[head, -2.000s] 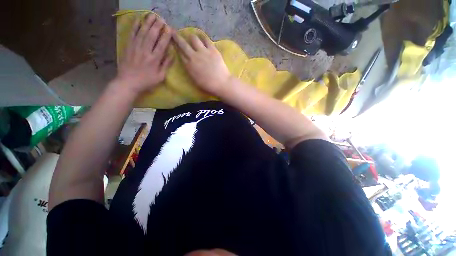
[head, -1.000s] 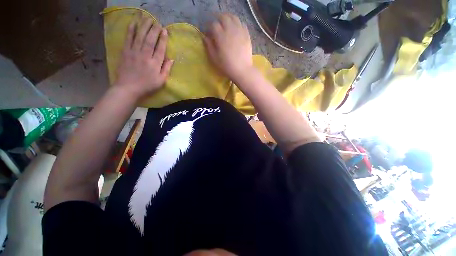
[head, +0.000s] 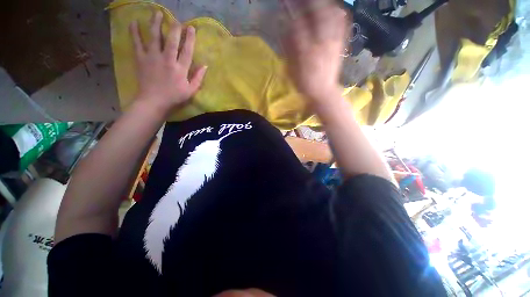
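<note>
The yellow scalloped panel [head: 238,69] lies on the worktable, its wavy edge facing away from me. My left hand [head: 167,66] rests flat on its left part with the fingers spread. My right hand [head: 317,49] is blurred, at the top of the view, beyond the panel's wavy edge and beside the black iron [head: 380,29]. It hides the left part of the iron. Whether it touches or holds anything cannot be told. The panel is rumpled near its middle and right part.
The grey stained table cover [head: 250,14] lies under the work. A brown sheet [head: 40,46] is at the left. Scissors [head: 409,87] lie right of the panel, with a crumpled yellow piece [head: 468,61] at far right. A green bag [head: 43,139] is below the table's left edge.
My right hand has left the wavy edge and moved right and away, towards the iron. My left hand's fingers have spread. The panel has shifted slightly left in view.
</note>
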